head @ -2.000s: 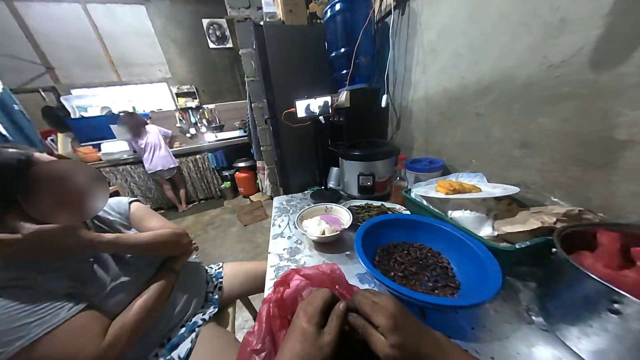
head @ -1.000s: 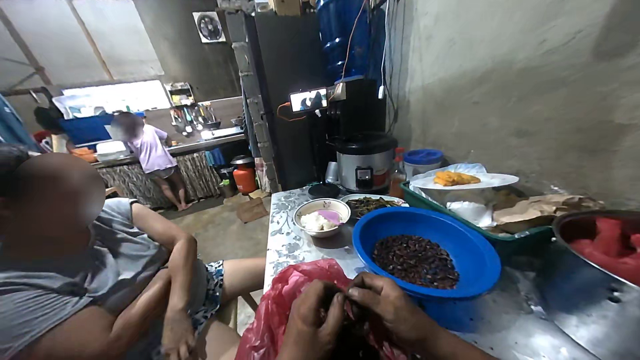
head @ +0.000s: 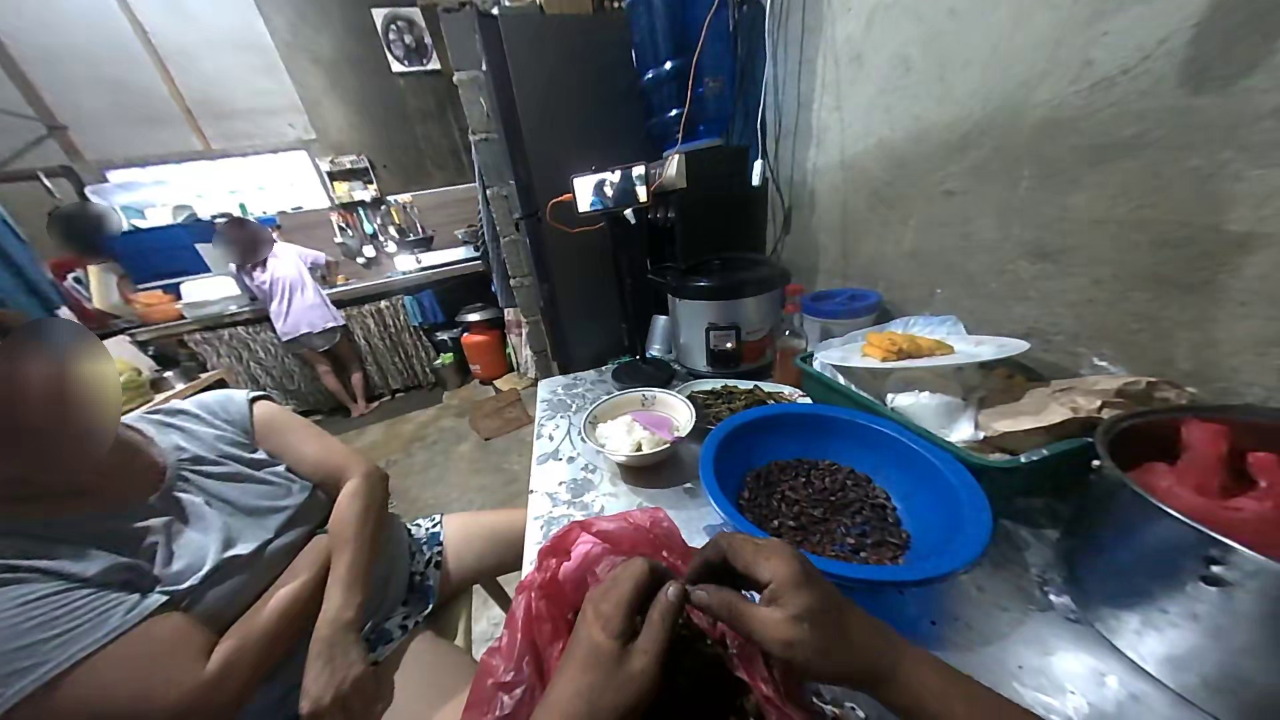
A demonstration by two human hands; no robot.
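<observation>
My left hand (head: 615, 635) and my right hand (head: 775, 605) meet at the fingertips above an open red plastic bag (head: 560, 590). Something small seems pinched between the fingers, too hidden to name. Dark pieces lie inside the bag below my hands. Just beyond my right hand a blue plastic basin (head: 950, 500) holds many small dark brown pieces (head: 825, 505), perhaps beans or insects; I cannot tell which. A bowl of white rice (head: 625, 435) with a purple scoop stands left of the basin, beside a plate of dark green food (head: 740, 402).
A rice cooker (head: 728, 315) stands at the table's back. On the right are a green tray (head: 1060, 455), a white plate with yellow food (head: 985, 348) and a large metal pot (head: 1180, 590). A seated person (head: 200, 510) is close on the left; two people are at the far counter.
My fingers have shifted above the bag. The seated person's raised arm has come down from near the face since the earliest frame.
</observation>
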